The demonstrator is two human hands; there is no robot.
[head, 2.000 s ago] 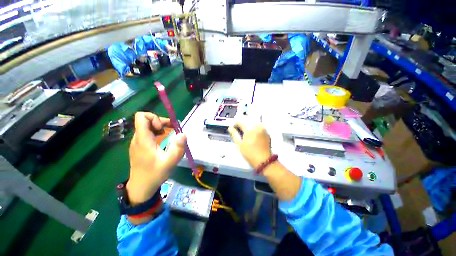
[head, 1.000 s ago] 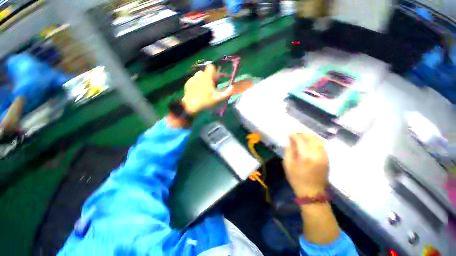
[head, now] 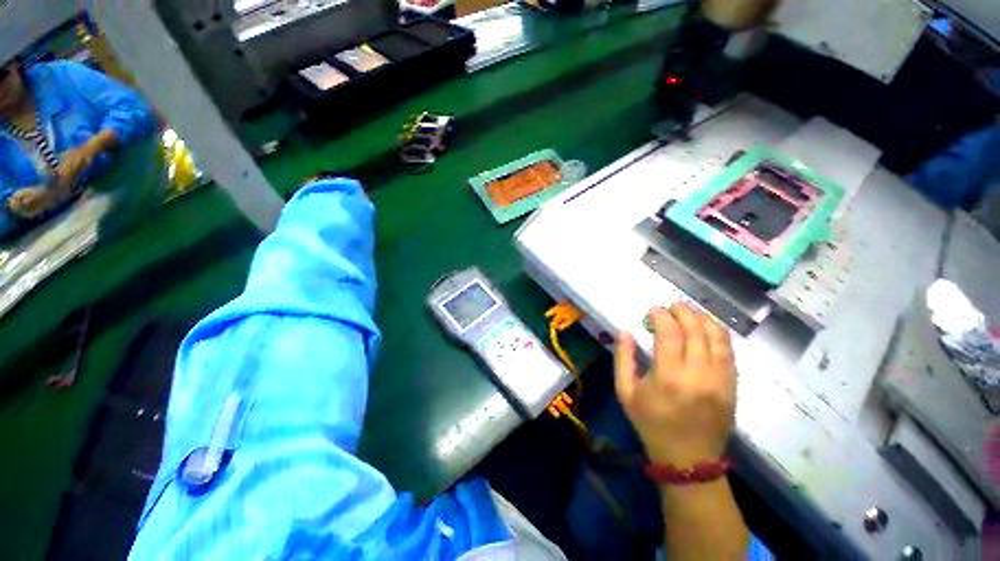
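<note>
The pink phone middle frame point(head: 733, 233) lies in the fixture under the mint-green cover frame point(head: 682, 227) on the white press table. My right hand point(head: 685, 384) is over the table's front edge, nearer to me than the fixture and apart from it. Its back faces up, its thumb is apart from the fingers, and no part shows in it. My left arm reaches forward over the green bench. Its blue sleeve hides the left hand, so what it holds cannot be seen. A thin pinkish piece point(head: 75, 353) shows at the far left.
A grey-white meter point(head: 499, 340) with orange plugs lies on the green bench point(head: 411, 247). A mint-edged spare plate point(head: 526, 184) and a small metal fixture point(head: 425, 139) lie beyond. A black tray point(head: 378, 71) is at the back. A person in blue sits left. A crumpled cloth point(head: 959, 318) lies right.
My left hand, earlier holding a pink frame upright, has moved out of sight behind its sleeve. My right hand has moved back from the fixture to the table's front edge. The view has swung left.
</note>
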